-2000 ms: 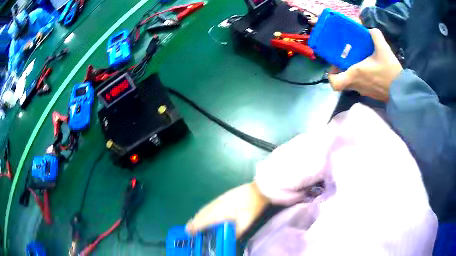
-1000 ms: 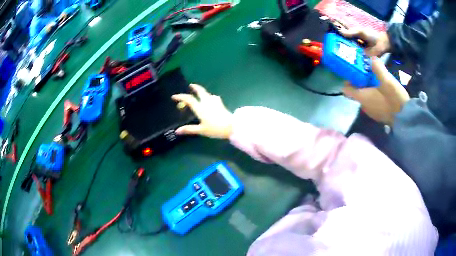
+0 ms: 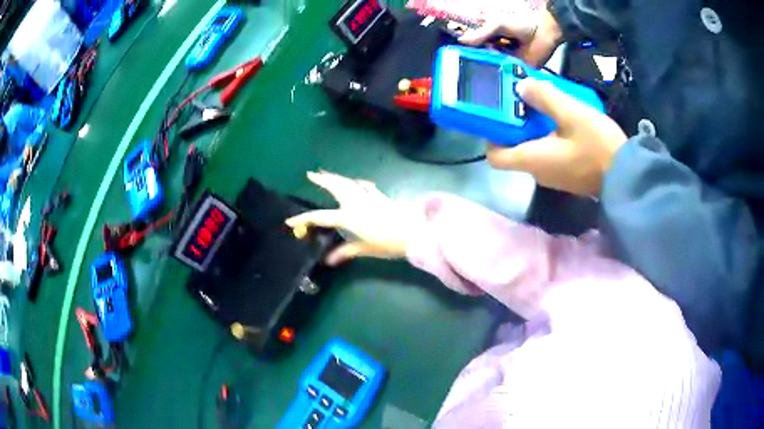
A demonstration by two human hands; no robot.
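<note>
My right hand (image 3: 360,219), in a pink sleeve, is over the black power box (image 3: 266,272) with fingers spread. A fingertip is at the brass post (image 3: 300,230) on its near right corner; whether it presses the post is unclear. The box's digital display (image 3: 205,230) glows with red digits, blurred. A second brass post (image 3: 238,331) and an orange-red light (image 3: 287,334) show at its front, with no clamp on that post. A blue battery tester (image 3: 338,390) lies face up below the box, cut off by the bottom edge. My left hand is not in view.
At the upper right, another person's hand (image 3: 570,138) holds a blue tester (image 3: 482,92) beside a second black box (image 3: 394,67) with a red clamp (image 3: 413,95). Several blue testers and leads lie along the green line (image 3: 96,218) at left.
My right hand has set the blue tester down and moved to the box's brass post. The view has shifted. The other person's tester has turned, with its screen now showing.
</note>
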